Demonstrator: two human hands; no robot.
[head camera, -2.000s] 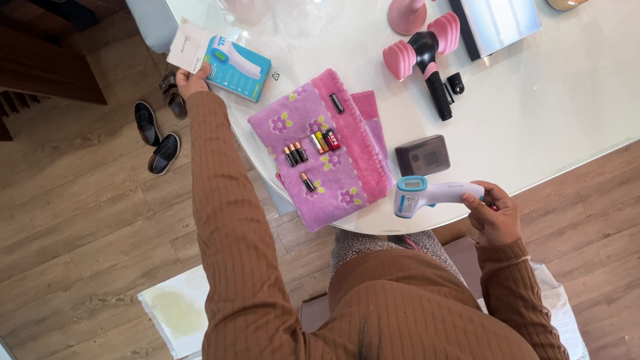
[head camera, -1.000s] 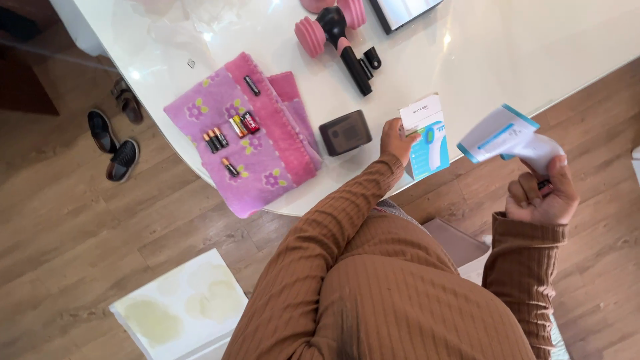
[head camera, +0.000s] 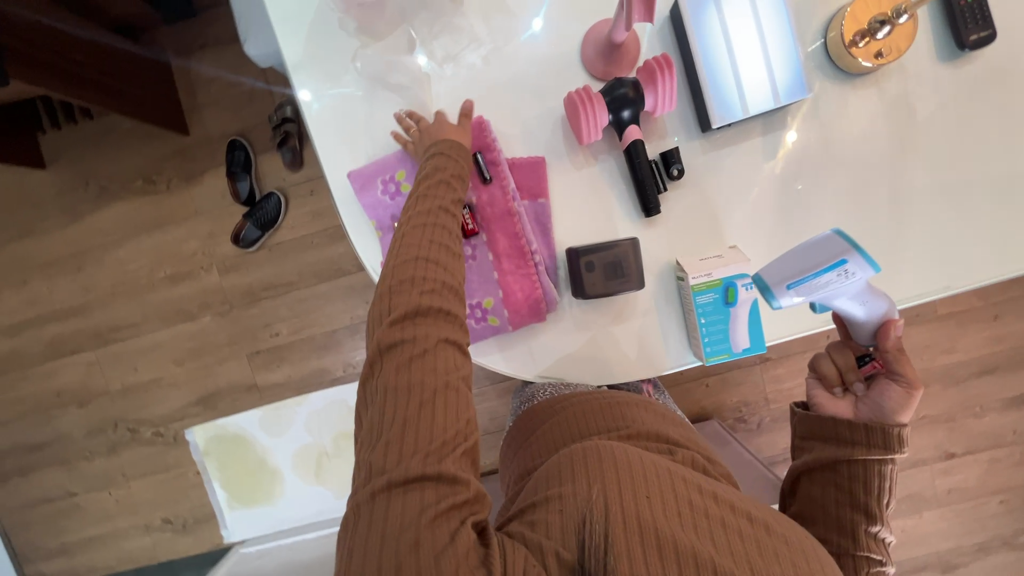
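Observation:
My right hand (head camera: 866, 372) grips the handle of a white and blue infrared thermometer (head camera: 824, 276), with something red and black by the fingers at the handle's lower end. The thermometer's box (head camera: 724, 312) stands at the table's front edge, just left of it. My left hand (head camera: 436, 132) has its fingers spread at the far edge of a folded purple and pink towel (head camera: 520, 264) and holds nothing visible. A dark battery (head camera: 482, 168) lies on the towel beside that wrist. A red battery (head camera: 470, 222) shows past my sleeve, which hides the other batteries.
On the white table (head camera: 880, 176) are a dark plastic case (head camera: 605, 269), a pink and black massager (head camera: 628, 120), small black parts (head camera: 670, 164), a pink stand (head camera: 610, 50), a light panel (head camera: 744, 60), a gold lamp base (head camera: 872, 36) and a remote control (head camera: 970, 22). Shoes (head camera: 258, 220) lie on the floor.
My left hand first brought the box from the far left to the front edge; it has now let go and moved to the towel. The thermometer remains in my right hand, turned differently.

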